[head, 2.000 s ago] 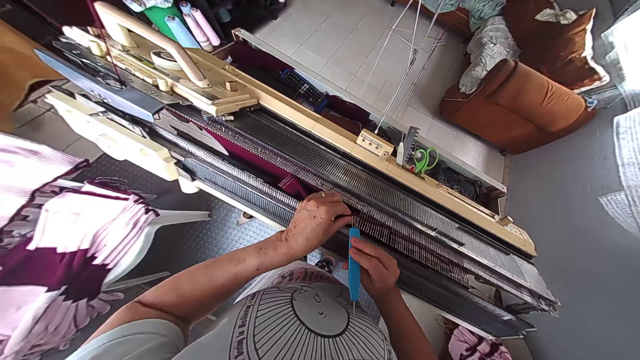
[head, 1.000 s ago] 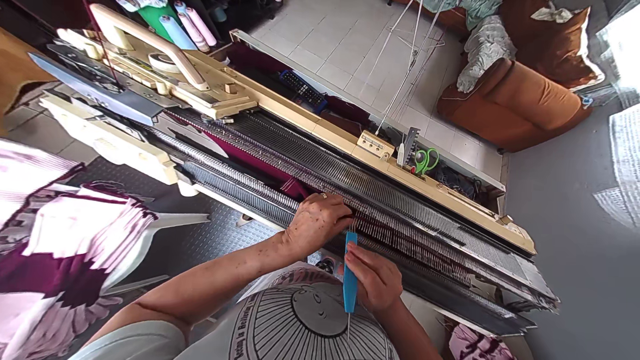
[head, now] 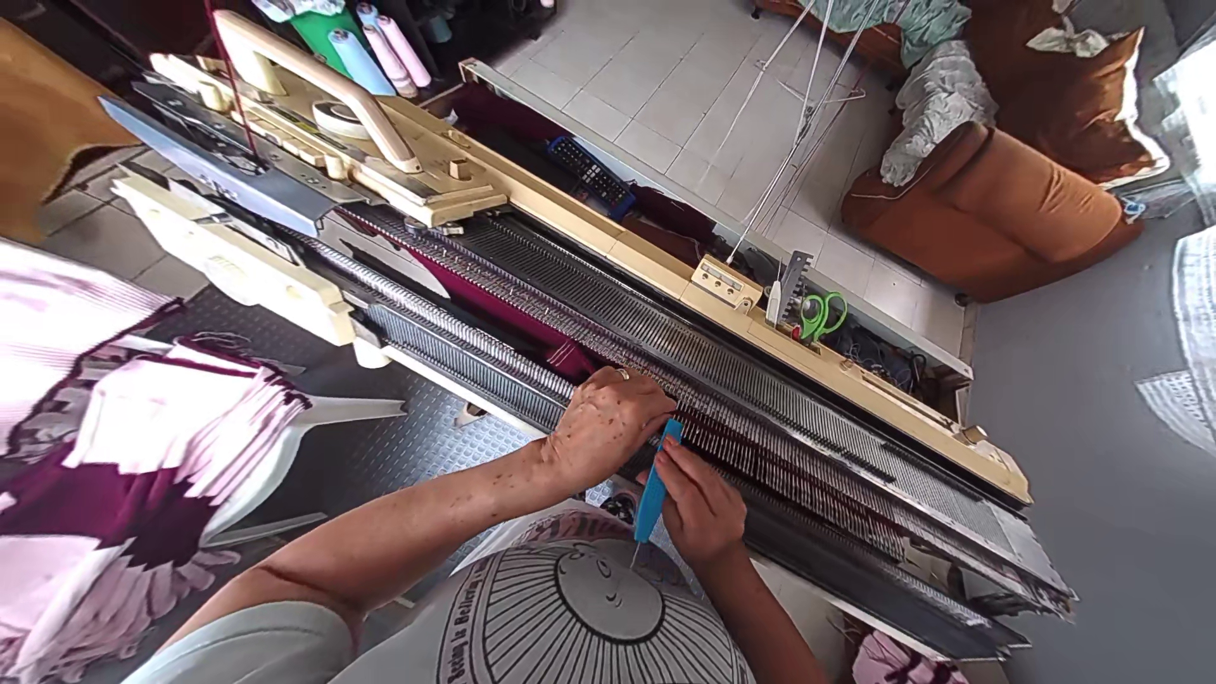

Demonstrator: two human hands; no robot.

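Bent over the gap between the two needle beds [head: 627, 313] of a knitting machine is my left hand [head: 613, 423], its fingertips at the maroon knitting [head: 570, 361]; whether they pinch anything is hidden. My right hand [head: 701, 503], just beside it, holds a blue-handled tool [head: 654, 489] whose thin metal shaft points down toward my shirt. The tool's upper end is close to my left fingertips. At the left end of the beds sits the cream carriage [head: 351, 133] with its curved handle, and a maroon yarn runs down to it.
Green-handled scissors [head: 819, 316] stand by a row-counter box [head: 724, 283] on the back rail. A remote control [head: 589, 176] lies behind the rail. Pink and maroon knitted pieces [head: 180, 408] hang over a white chair at left. Yarn cones [head: 380, 52] stand at the back left; a brown sofa [head: 997, 209] is at right.
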